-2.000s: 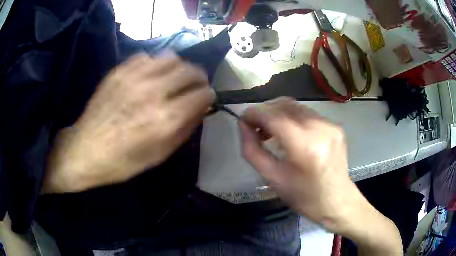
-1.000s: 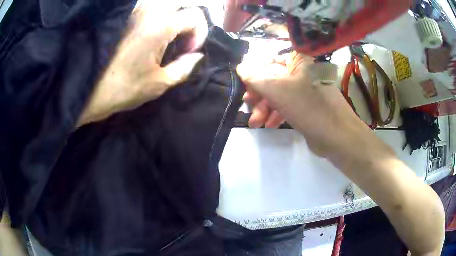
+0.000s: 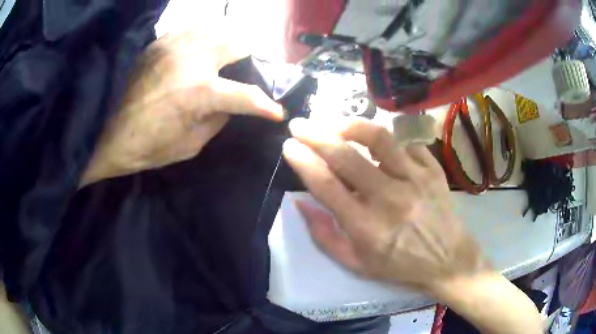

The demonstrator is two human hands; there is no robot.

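A dark garment (image 3: 196, 235) covers the left side of the table and hangs over its front edge. A thin light line runs along its right edge. My left hand (image 3: 170, 107) lies on the garment, thumb pressing cloth near the machine's lit needle area. My right hand (image 3: 379, 202) has its fingertips on the garment's edge beside my left thumb. The sewing machine head (image 3: 444, 52), white with red edges, stands above and right of my fingers. The needle and presser foot are lost in glare.
Scissors with red and orange-brown handles (image 3: 465, 147) lie right of the machine head. A fuzzy black thread bundle (image 3: 549, 186) is farther right. The white table (image 3: 340, 280) has a ruler along its front edge. A cream ribbed knob (image 3: 570, 81) is at upper right.
The garment's edge has come under the machine head, which now shows large in view. My right hand has drawn back from beneath the head onto the cloth edge. The scissors appear farther right.
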